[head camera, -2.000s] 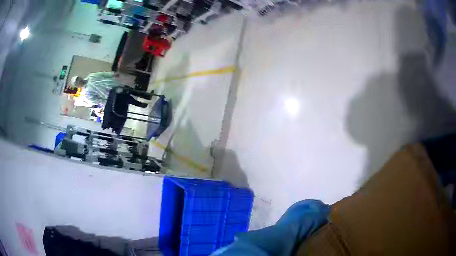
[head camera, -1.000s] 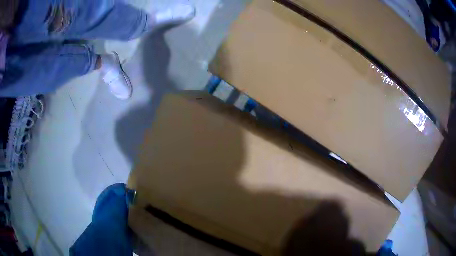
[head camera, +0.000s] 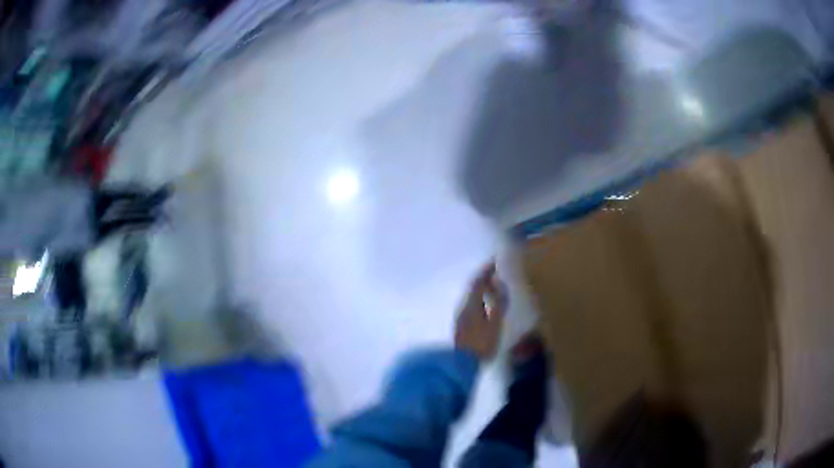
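The frame is heavily blurred. A large brown carton (head camera: 594, 311) fills the right side, beside another brown carton surface (head camera: 796, 210) at the far right. My left hand (head camera: 480, 315), in a light blue sleeve, is bare and raised left of the near carton's edge, with a gap between. Its fingers look slightly curled and apart, holding nothing visible. A darker sleeve ends in a small blurred patch that appears to be my right hand (head camera: 527, 349), close to the carton's left edge. Its fingers and any contact with the carton are unclear.
A blue plastic crate (head camera: 242, 411) stands at the lower left. Blurred racks (head camera: 101, 311) and a red object (head camera: 90, 163) are farther left. A blue strip (head camera: 585, 208) runs along the cartons' far edge. Shadows fall on the pale floor (head camera: 302, 247).
The view has swung from directly above the two cartons, which now lie at the right. My left hand is off the carton's side. The other person's legs have left the view; the blue crate shows again.
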